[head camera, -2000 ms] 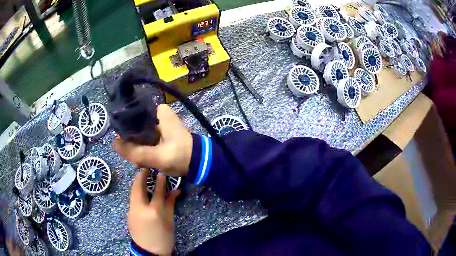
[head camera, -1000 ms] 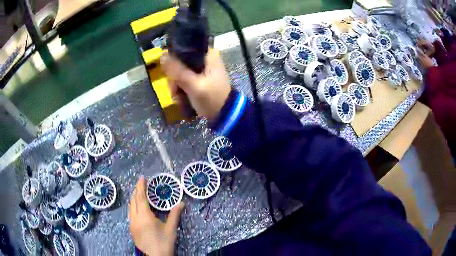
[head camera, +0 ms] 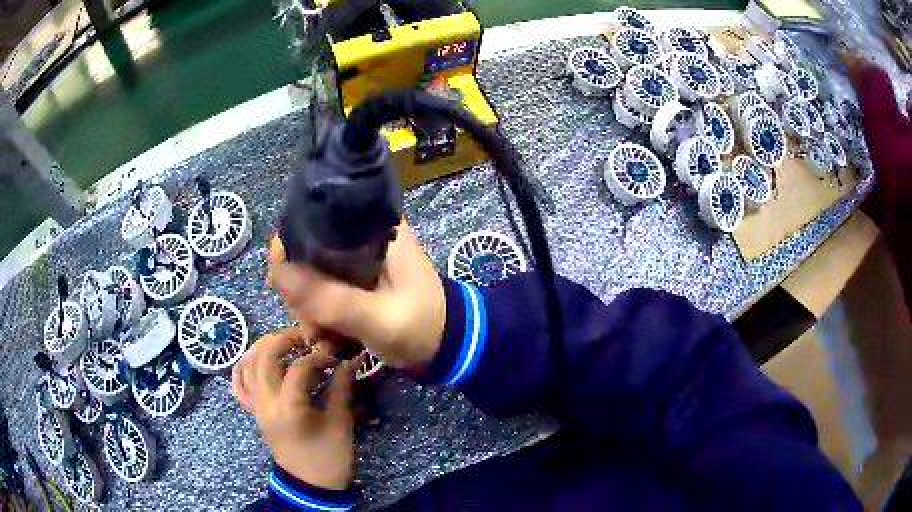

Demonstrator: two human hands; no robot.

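Note:
My right hand (head camera: 370,305) grips a thick black electric screwdriver (head camera: 342,210), held upright with its cable curving from the top over my sleeve. The screwdriver's tip is hidden behind my hands. My left hand (head camera: 300,400) is just below it, fingers bent over a round spoked housing that they mostly hide; whether it grips the housing cannot be told. A small part of a white spoked rim (head camera: 368,366) shows between my hands. Another housing (head camera: 486,262) lies face up just beyond my right wrist.
A yellow screw feeder (head camera: 455,92) with red digits stands behind the screwdriver. Housings lie in heaps at left (head camera: 212,334) and right (head camera: 634,173), the right one partly on cardboard (head camera: 775,215). An open carton (head camera: 835,350) is at the right bench edge. A person's dark red sleeve (head camera: 880,125) shows at far right.
My right hand has brought the screwdriver from in front of the yellow feeder down and nearer to my left hand. My left fingers have moved from the housing's sides to over it.

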